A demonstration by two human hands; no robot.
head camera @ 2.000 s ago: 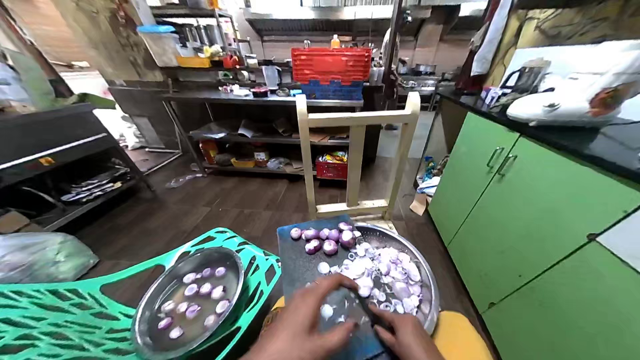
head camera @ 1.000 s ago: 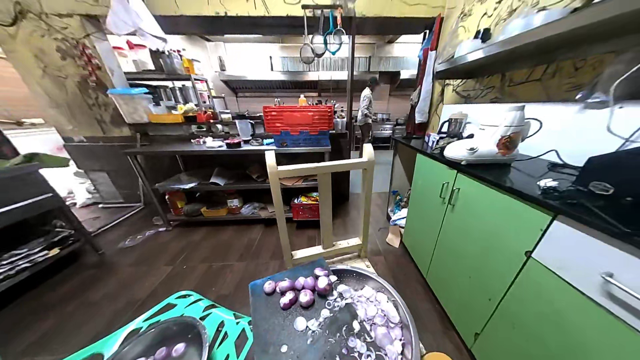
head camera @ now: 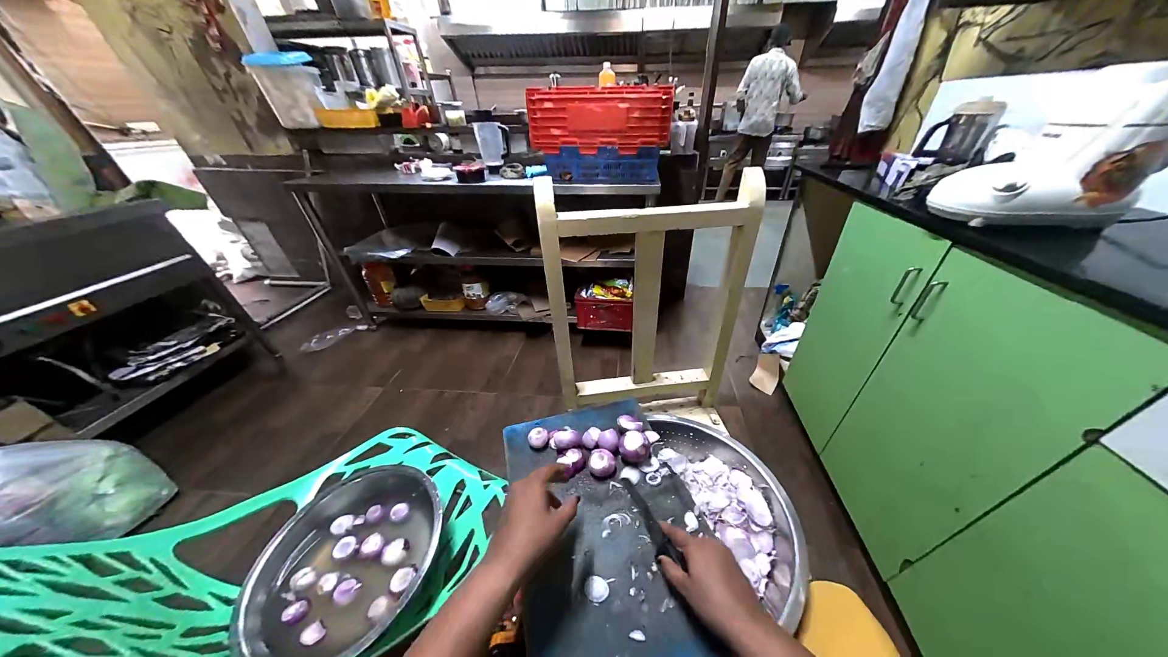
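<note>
My right hand (head camera: pixel 707 570) grips the dark handle of a kitchen knife (head camera: pixel 646 516), its blade lying over a blue-black cutting board (head camera: pixel 570 547). My left hand (head camera: pixel 538 516) reaches over the board's left side, fingertips at a peeled purple onion (head camera: pixel 572 459) in a group of several at the far end. Whether the fingers touch it is hard to tell. Onion slices and scraps lie on the board. Right of it, partly under the board, a perforated metal bowl (head camera: pixel 796 547) holds many sliced onions (head camera: pixel 730 511). At left, a metal basin (head camera: pixel 246 584) holds peeled onions in cloudy water.
The basin stands on a green plastic chair (head camera: pixel 205 529). Beyond the board rises a cream chair back (head camera: pixel 646 301). Green cabinets (head camera: pixel 1013 401) line the right side; a steel table (head camera: pixel 411 182) with red and blue crates stands behind. Another person (head camera: pixel 765 96) stands far back.
Both hands, out of view one second ago, are over the board again, the right with the knife. The view has tilted down since then.
</note>
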